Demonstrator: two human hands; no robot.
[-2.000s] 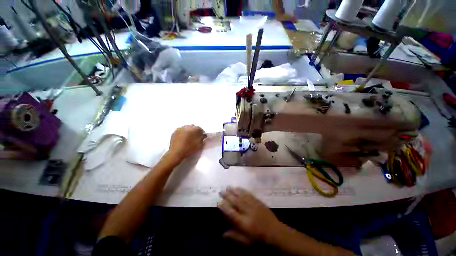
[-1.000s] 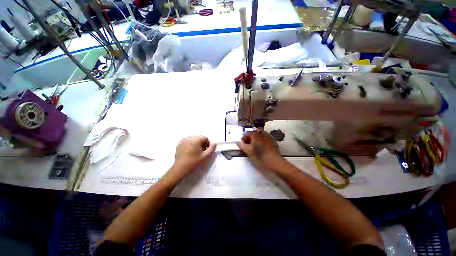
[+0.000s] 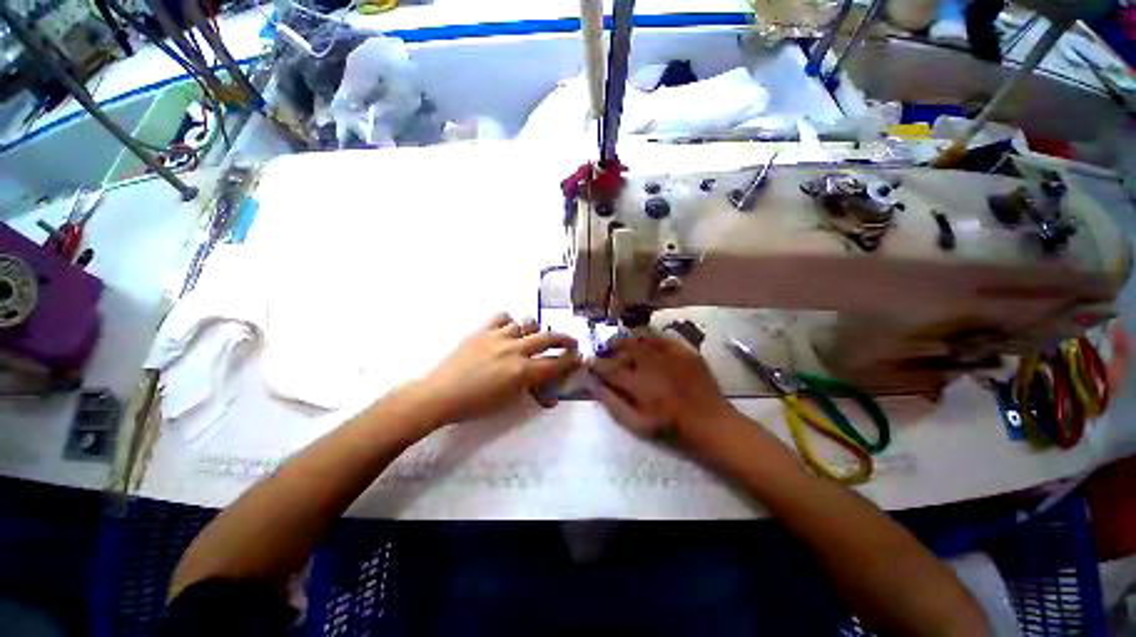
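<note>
The cream sewing machine (image 3: 860,243) stands right of centre, with its needle area over the metal plate (image 3: 559,326). My left hand (image 3: 498,367) lies palm down at the left front of the needle area. My right hand (image 3: 658,383) is at its right front, under the machine head. A small white fabric piece (image 3: 588,356) shows only in part between my fingertips, close to the presser foot. My fingers press on it; most of it is hidden by my hands and glare.
Scissors with yellow and green handles (image 3: 827,423) lie right of my right hand. Stacked white cut pieces (image 3: 312,342) and a folded white strip (image 3: 206,355) lie at the left. Coloured scissor loops (image 3: 1059,388) are at the right end. A purple machine (image 3: 44,305) stands far left.
Both hands have moved together at the needle area; the strip stretched between them a second ago is now mostly covered under the machine head. The camera view has shifted slightly.
</note>
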